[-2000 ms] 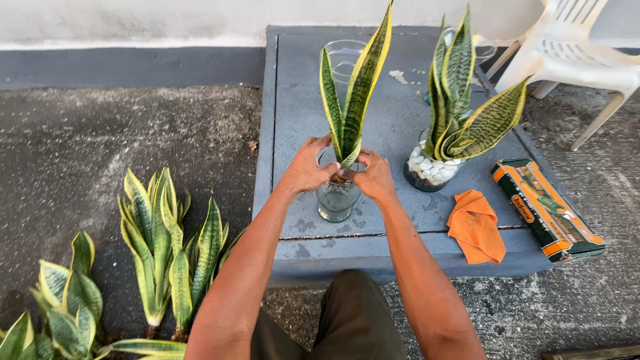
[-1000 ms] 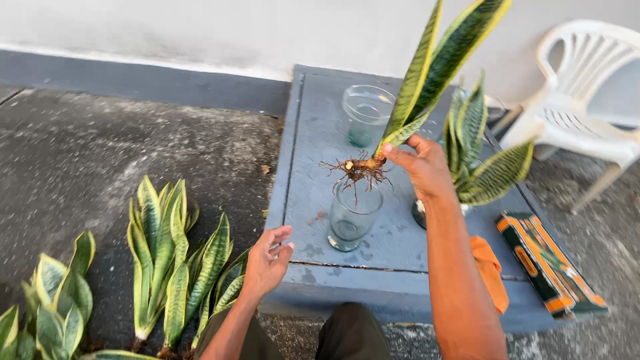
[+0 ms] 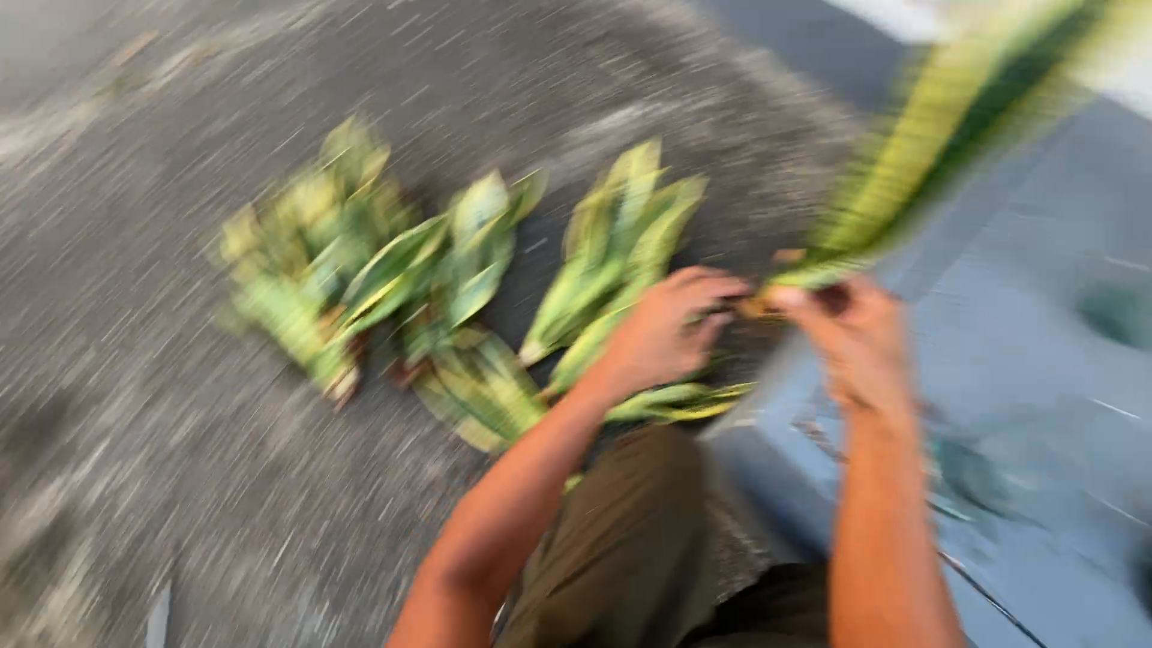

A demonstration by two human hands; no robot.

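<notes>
My right hand (image 3: 850, 337) grips a variegated snake plant (image 3: 936, 153) by its base, and the yellow-edged leaves rise toward the top right. My left hand (image 3: 675, 328) is just left of the plant's root end; its fingers point at the roots, and blur hides whether they touch them. More snake plants (image 3: 621, 243) lie on the ground beyond and left of my left hand. A clear glass vessel (image 3: 972, 477) stands blurred on the grey table, right of my right forearm.
The grey table (image 3: 1035, 378) fills the right side, its near corner beside my knee. Further bundles of snake plants (image 3: 315, 243) lie on the rough dark pavement (image 3: 180, 378). A pale blade-like thing (image 3: 159, 616) lies at the lower left.
The view has swung strongly left and down. Two seconds ago both hands held the plant at the glass; it was then lifted out in my right hand. My left hand has come close to its root end.
</notes>
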